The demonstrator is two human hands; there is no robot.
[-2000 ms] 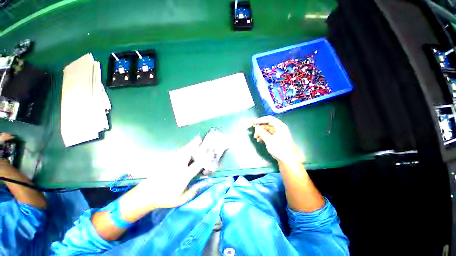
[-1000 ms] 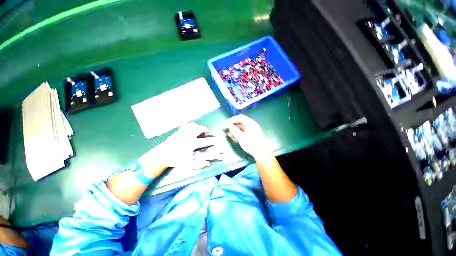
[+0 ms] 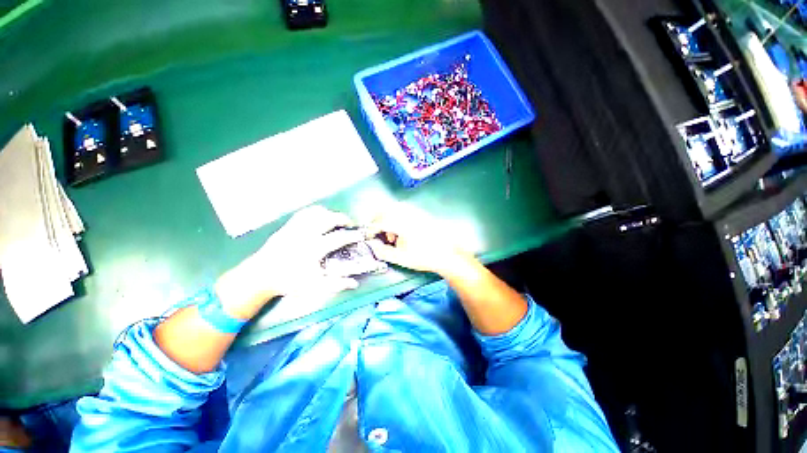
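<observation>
My left hand (image 3: 296, 252), pale and overexposed, holds a small dark unit (image 3: 348, 257) just above the front edge of the green bench. The unit is partly covered by the fingers and its details are washed out. My right hand (image 3: 414, 246) is at the unit's right side, with its fingertips pinched together against it. Whether a small part is between those fingertips cannot be made out. A blue bin (image 3: 518, 117) of small red, black and bluish wired parts stands beyond my right hand. A white sheet (image 3: 288, 171) lies beyond my left hand.
Two black cases with blue boards (image 3: 113, 137) lie at the back left, and another black case (image 3: 304, 12) at the far edge. Stacked off-white sheets (image 3: 35, 230) lie left. A thin dark tool or wire (image 3: 508, 172) lies by the bin. Black trays of units (image 3: 730, 133) are at right.
The view has turned toward the right. My right hand has moved left, and its fingertips now meet the unit in my left hand. The unit shows more clearly between the hands.
</observation>
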